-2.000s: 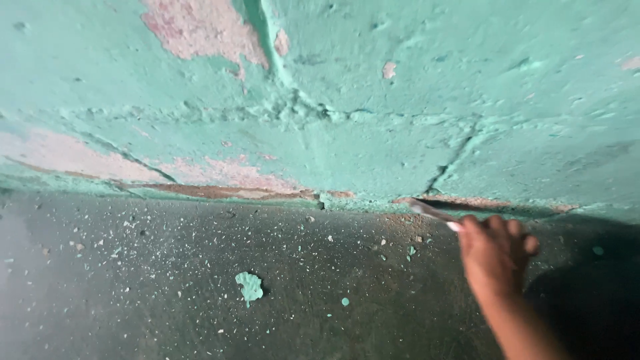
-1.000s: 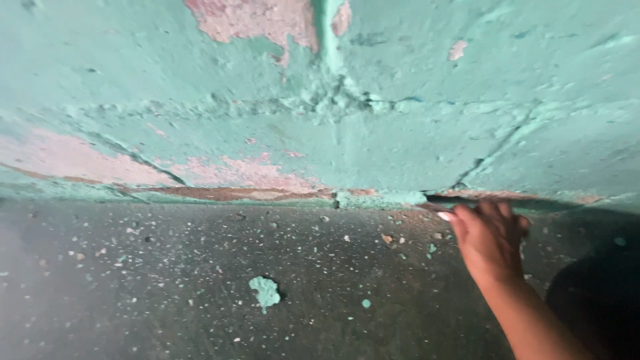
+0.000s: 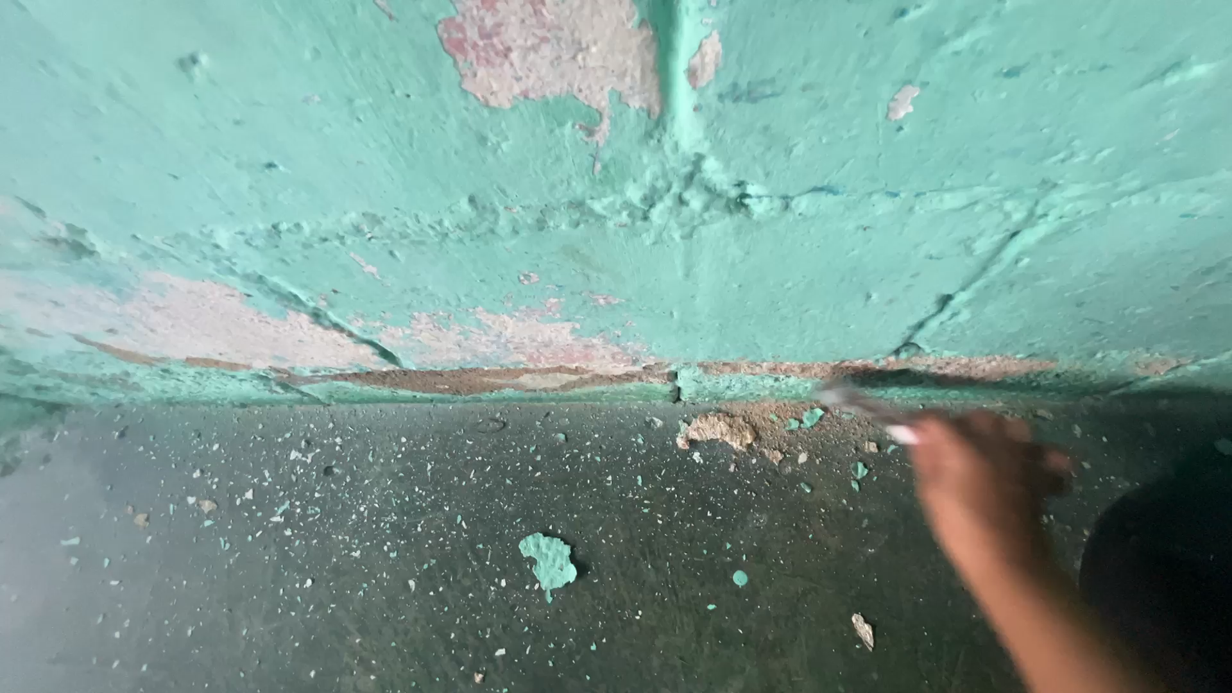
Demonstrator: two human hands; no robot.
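Observation:
My right hand [image 3: 987, 476], at the lower right, grips a slim tool [image 3: 861, 404] with a metal-looking end. Motion blur hides its exact kind. The tool's tip is close to the foot of a green-painted block wall [image 3: 789, 279], by the worn strip of bare mortar [image 3: 818, 370] just above the floor. Below the tip lie a crumbly tan chunk of mortar [image 3: 720, 430], sandy crumbs and green paint flakes [image 3: 811, 418]. Nothing of my left hand shows.
Small pale chips dot the dark floor [image 3: 385, 616]. A larger green paint flake [image 3: 550, 562] and a tan fragment [image 3: 862, 630] lie farther from the wall. Paint has peeled off in pinkish patches [image 3: 558, 48]. A dark rounded shape [image 3: 1165, 577] stands at the right edge.
A tan mortar chunk and more crumbs now lie on the floor at the wall's foot, where the earlier frames show only small bits. My right hand still holds the tool by the wall.

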